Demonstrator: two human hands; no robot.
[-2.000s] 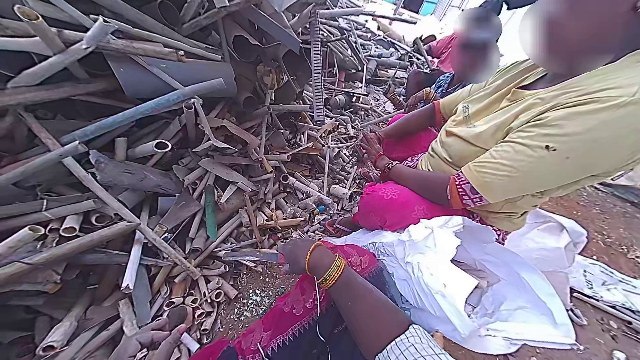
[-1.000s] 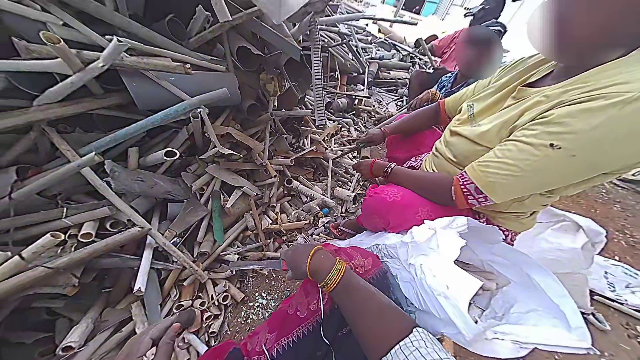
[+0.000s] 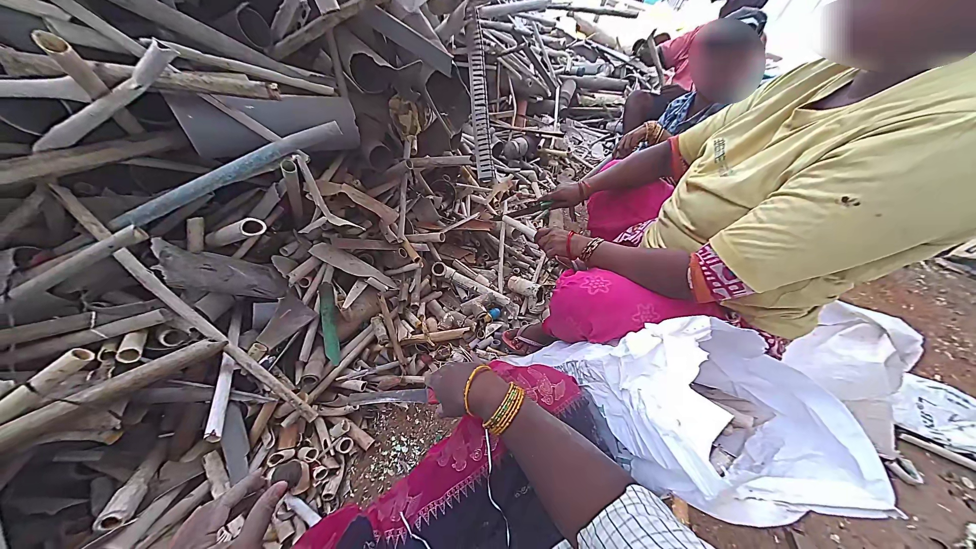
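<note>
My right hand (image 3: 456, 390), with yellow bangles at the wrist, is closed round the handle of a knife (image 3: 389, 397). Its metal blade points left over the edge of the scrap pile. At the bottom left, my left hand (image 3: 232, 518) is spread with thumb and fingers apart, palm partly up, beside short cut plastic pipe pieces (image 3: 335, 438). Nothing is seen held in it, though its lower part is cut off by the frame. Pink patterned cloth (image 3: 450, 469) lies over my lap, below my right forearm.
A heap of old pipes (image 3: 229, 274) fills the left and middle. To the right, a seated co-worker in a yellow shirt (image 3: 793, 198) holds a pipe piece (image 3: 518, 226) and a dark tool. A white sack (image 3: 663, 412) holding scrap lies beside me. Another person sits farther back.
My left hand, in view a second ago at the bottom left, has moved lower and opened wider. The co-worker's hands have shifted, and a pale pipe piece now shows between them.
</note>
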